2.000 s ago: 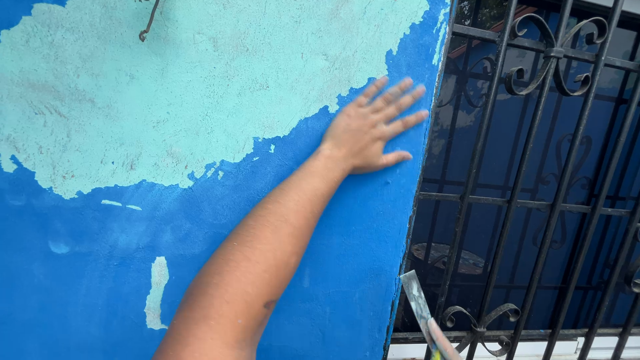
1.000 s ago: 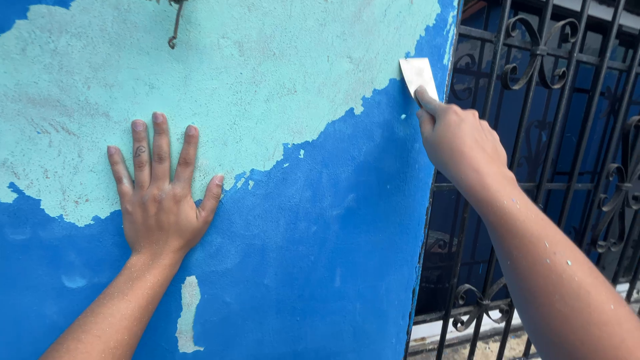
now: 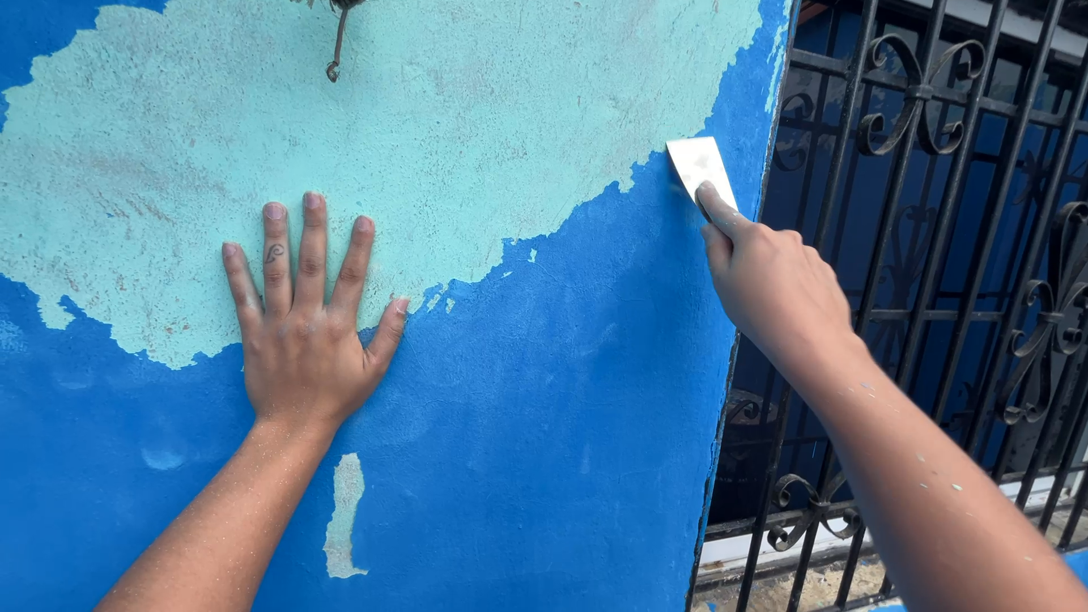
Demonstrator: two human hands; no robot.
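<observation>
Blue paint (image 3: 544,408) covers the lower wall, and above its ragged edge a patch of pale turquoise (image 3: 442,127) is bare of it. My left hand (image 3: 310,323) lies flat on the wall with fingers spread, across the border of the two colours. In my right hand (image 3: 773,280) is a paint scraper (image 3: 699,161) with a wide metal blade, my index finger laid along it. The blade's edge meets the wall where blue borders turquoise, near the right corner. Its handle is hidden in my fist.
Right of the wall's corner stands a black wrought-iron window grille (image 3: 918,170) with scrolls, close to my right forearm. A rusty metal hook (image 3: 334,59) sticks out at the top. A small turquoise strip (image 3: 345,514) shows low in the blue.
Two seconds ago one hand was on the blue near the corner and the scraper was low by the grille. Since one second ago, the scraper has moved a little down along the paint edge.
</observation>
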